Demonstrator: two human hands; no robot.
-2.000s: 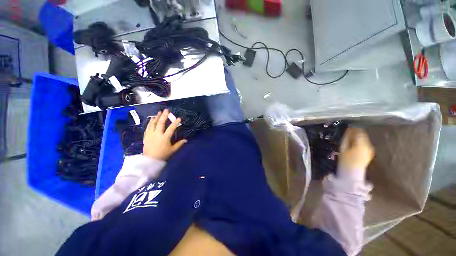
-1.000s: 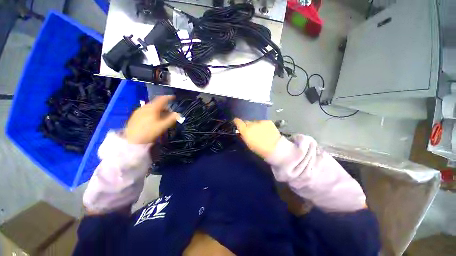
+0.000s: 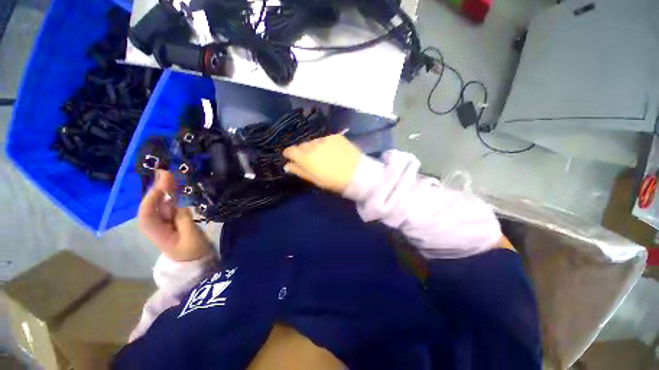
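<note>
A mass of black adapters and cords (image 3: 249, 181) lies on the wearer's lap, with several small pale squares showing at its left end. My left hand (image 3: 172, 220) is at that left end, fingers curled at the adapters; its grip is blurred and partly hidden. My right hand (image 3: 324, 162) is on the cords at the right side of the bundle, fingertips among the strands; whether they close on any is hidden. More black adapters and coiled cords (image 3: 274, 61) lie on the white tabletop (image 3: 347, 79) in front.
A blue crate (image 3: 54, 184) full of black adapters stands at left. A lined carton (image 3: 578, 271) is at lower right, another carton (image 3: 61, 289) at lower left. A small adapter (image 3: 467, 113) with its cord lies beside the grey cabinet (image 3: 578, 72).
The view has shifted, so the tabletop sits higher. My left hand has moved down and left to the bundle's end. The adapter ends with pale squares now show. My right hand has moved left onto the cords.
</note>
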